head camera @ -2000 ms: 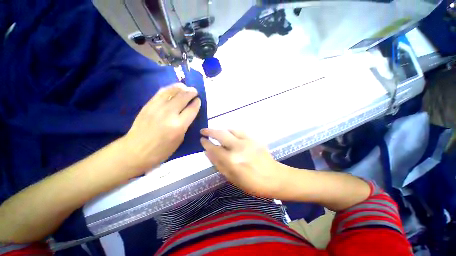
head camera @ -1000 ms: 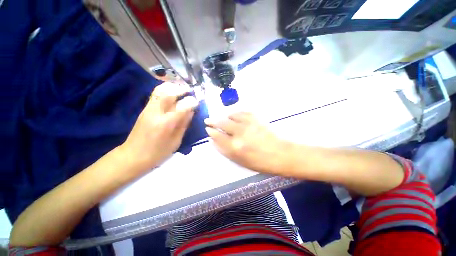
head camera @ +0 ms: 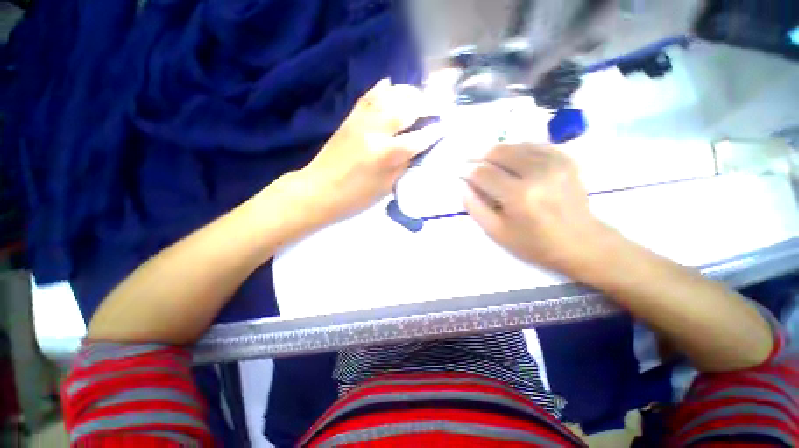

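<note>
Navy cloth (head camera: 254, 96) spreads left of the sewing machine head (head camera: 491, 35), which is blurred. My left hand (head camera: 364, 157) holds the cloth's edge near the needle area, thumb and fingers together. A small curved navy end of cloth (head camera: 405, 215) shows on the white table below my left fingers. My right hand (head camera: 530, 201) is over the white table, right of the cloth, fingers bent; glare and blur hide whether it holds anything. The presser foot and needle are lost in the lamp's glare.
A blue knob (head camera: 567, 125) sits right of the needle area. A small dark pile (head camera: 646, 63) lies under the machine arm. A ruler strip (head camera: 420, 328) runs along the table's front edge. More navy cloth (head camera: 587, 367) hangs below the edge at right.
The view has shifted, so the machine appears farther right. My right hand has moved away from the cloth's edge. Less of the navy piece shows below my left hand.
</note>
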